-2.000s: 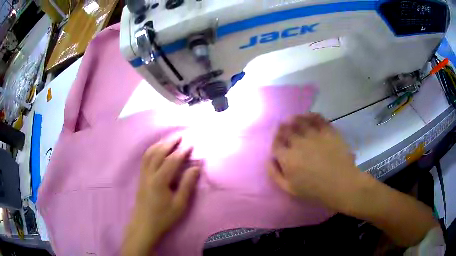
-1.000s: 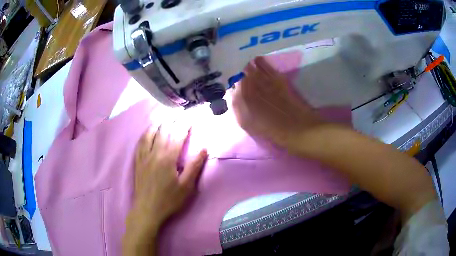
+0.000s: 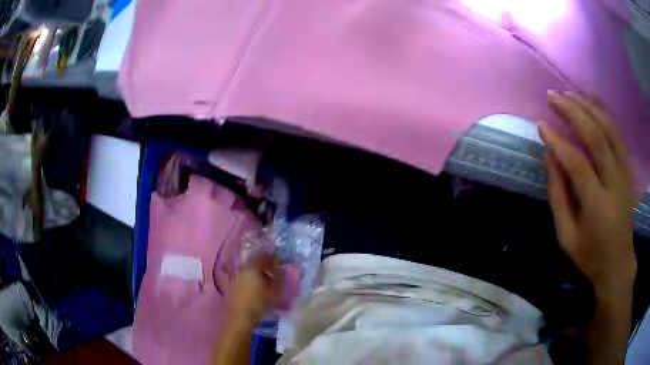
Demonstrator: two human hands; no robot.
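Note:
The large pink garment panel (image 3: 342,78) lies over the table and hangs at its front edge. A seam line runs near its upper right, beside bright glare. My right hand (image 3: 591,171) is over the panel's front edge at the right, fingers extended. My left hand (image 3: 253,292) is low, below the table, blurred, at a clear plastic bag (image 3: 303,242) and small pink pieces. Whether its fingers grip anything cannot be told. More pink fabric (image 3: 178,306) with a white label-like patch (image 3: 182,268) lies under and beside it.
The grey ruler-marked table edge (image 3: 499,160) shows between panel and right hand. My lap with pale cloth (image 3: 420,314) is at the bottom. A blue edge (image 3: 142,214) borders the lower pink fabric. A white sheet-like panel (image 3: 112,180) stands at left, with blurred items beyond.
The view has swung down and left, and the machine head is out of view. My left hand has left the panel and gone below the table. My right hand has moved from the needle area to the front edge.

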